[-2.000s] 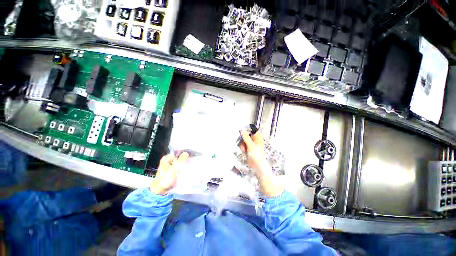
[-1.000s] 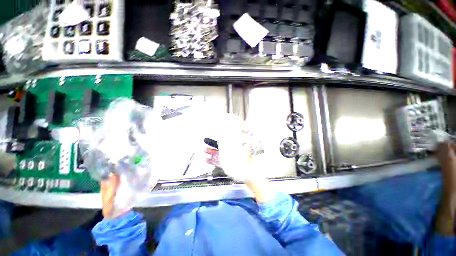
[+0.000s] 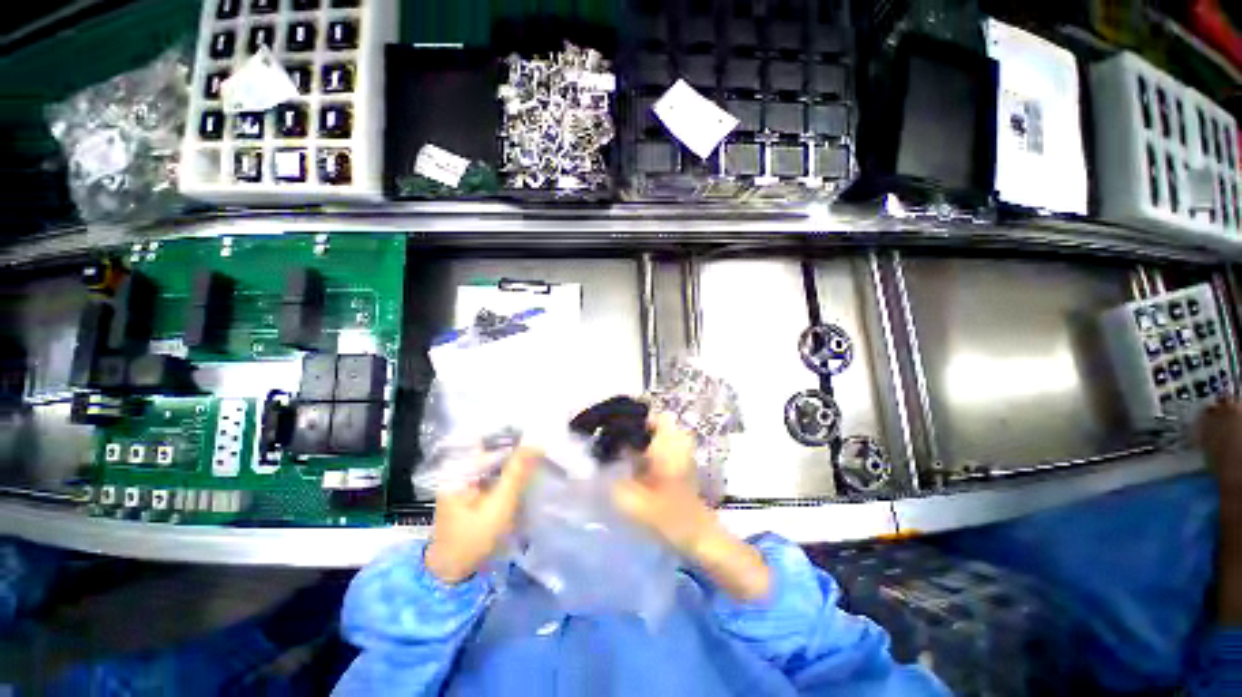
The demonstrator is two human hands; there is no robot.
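Observation:
A clear plastic bag (image 3: 593, 538) hangs between my hands at the near rail. My left hand (image 3: 477, 517) pinches the bag's left side near its top. My right hand (image 3: 674, 497) holds the right side, its fingers partly blurred. A dark object (image 3: 613, 425) lies at my right fingertips, above the bag; whether it is held or worn on the fingers is unclear. Another clear bag (image 3: 456, 395) with small dark contents lies on the papers on the line. A bag of silvery metal parts (image 3: 702, 409) lies just beyond my right hand.
A large green circuit board (image 3: 320, 293) is on the line at left. Three round black fittings (image 3: 825, 349) stand at right. A white foam tray (image 3: 1171, 357) is at far right, near another person's hand (image 3: 1222, 433). The shelf (image 3: 545, 221) beyond holds trays and bins.
The crumpled bag raised over the circuit board is no longer there. My left hand has moved right, and both hands are now together on a bag. The view has shifted slightly.

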